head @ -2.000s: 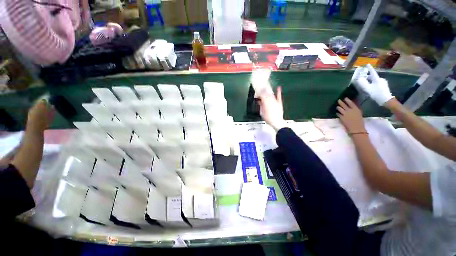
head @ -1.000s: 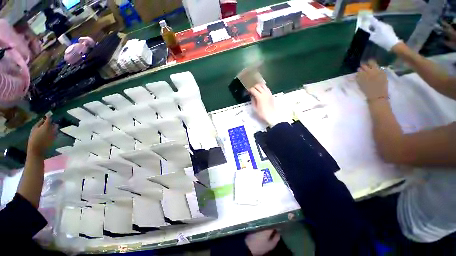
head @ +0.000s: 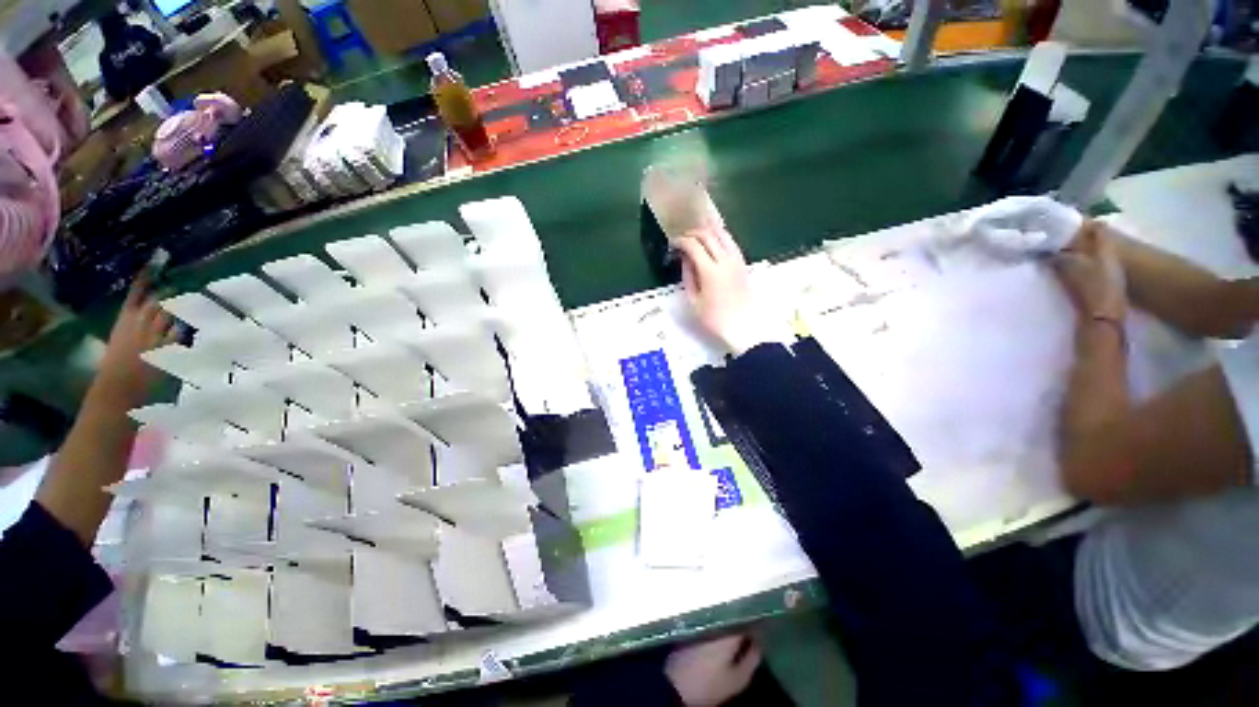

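My right hand reaches over the bench onto the green belt. Its fingers are on the pale raised flap of a black retail box. My left hand shows only partly at the bottom edge, below the bench edge. A small dark patch lies at its fingers, and I cannot tell if it holds anything. Rows of open white-lined boxes stand at left with flaps up. A blue label sheet, white leaflets and a black pile, partly under my sleeve, lie right of them.
A neighbour's gloved hand and bare hand are together over the bench at right. Another black box stands on the belt there. Another person's hand is at far left. A bottle stands on the red-topped table.
The view has tilted and shifted since the first frame. My right hand has turned the box's flap upright on the belt. My left hand has appeared below. The neighbour has let go of the black box.
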